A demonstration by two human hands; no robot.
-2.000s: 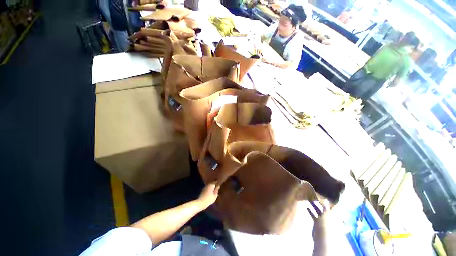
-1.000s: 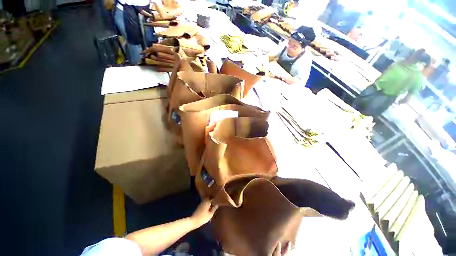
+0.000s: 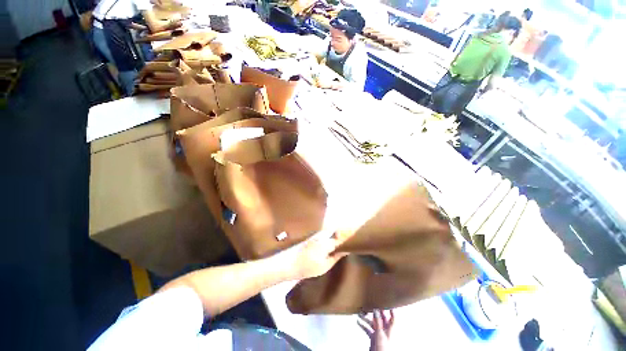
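Observation:
A brown bag body (image 3: pixel 412 253) lies tilted on its side over the white table in front of me. My left hand (image 3: pixel 321 255) grips its edge at the left side. My right hand (image 3: pixel 379 322) is below the bag's lower edge, fingers spread and apart from it, partly cut off by the bottom of the picture. Another brown open bag body (image 3: pixel 271 195) stands just beyond my left hand, with a small pale tag (image 3: pixel 281 236) low on its face and a white slip (image 3: pixel 241 137) in its mouth.
More bag bodies (image 3: pixel 216 103) stand behind. A tan carton (image 3: pixel 147 199) is at the left. A blue tray (image 3: pixel 461 317) with a white pot (image 3: pixel 484 305) and yellow tool (image 3: pixel 511 291) is at the right, beside folded panels (image 3: pixel 497 212). A person (image 3: pixel 346 58) sits across the table.
The nearest bag body has been turned and moved right, away from the row. My left hand has moved right with it. My right hand has come off the bag and shows open below it.

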